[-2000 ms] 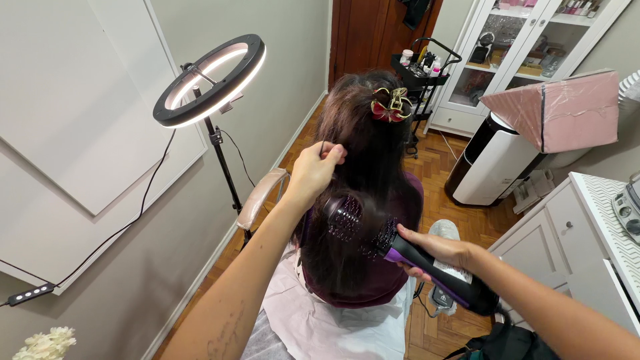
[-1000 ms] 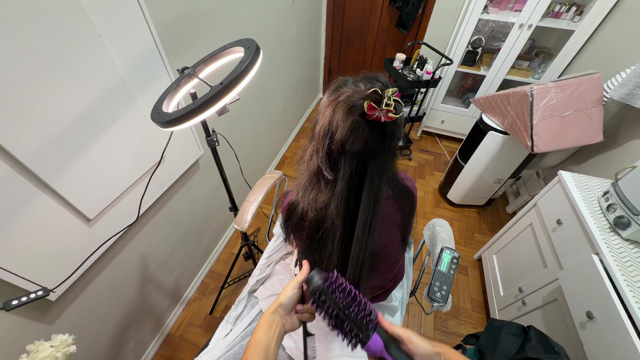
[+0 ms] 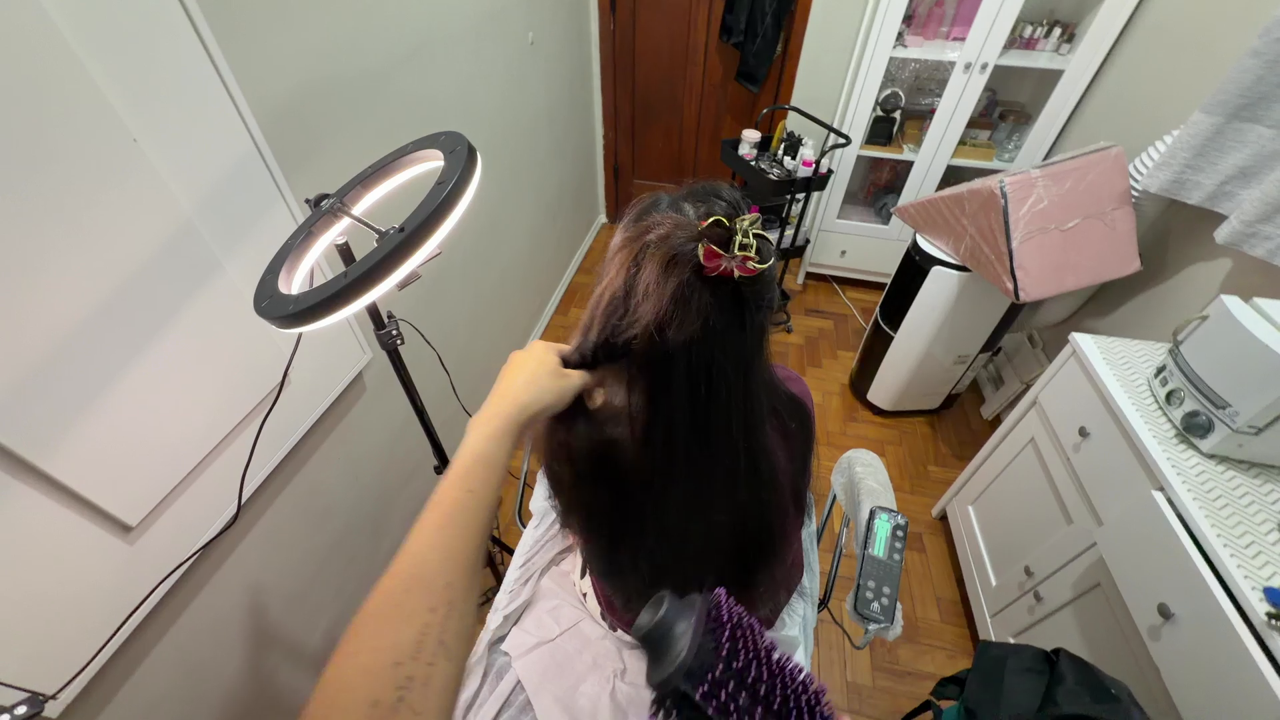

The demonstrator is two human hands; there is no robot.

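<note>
A person with long dark hair (image 3: 700,450) sits facing away, a red and gold claw clip (image 3: 735,246) holding hair at the crown. My left hand (image 3: 545,385) grips a section of that hair on the left side of the head, its fingertips partly hidden in the strands. Low in the view, the purple-bristled hot-air brush (image 3: 750,665) is near the hair ends, blurred at its dark tip. Its handle is below the frame's edge, and my right hand cannot be made out there.
A lit ring light (image 3: 370,230) on a stand is at left. White drawers (image 3: 1110,520) and a black bag (image 3: 1040,685) are at right. A controller (image 3: 880,565) hangs by the wrapped armrest (image 3: 862,480). Farther back are a black trolley (image 3: 780,180) and a glass-door cabinet (image 3: 930,120).
My left hand has risen from beside the brush at the hair ends to the side of the head. The brush has moved right and lower, its handle now out of view.
</note>
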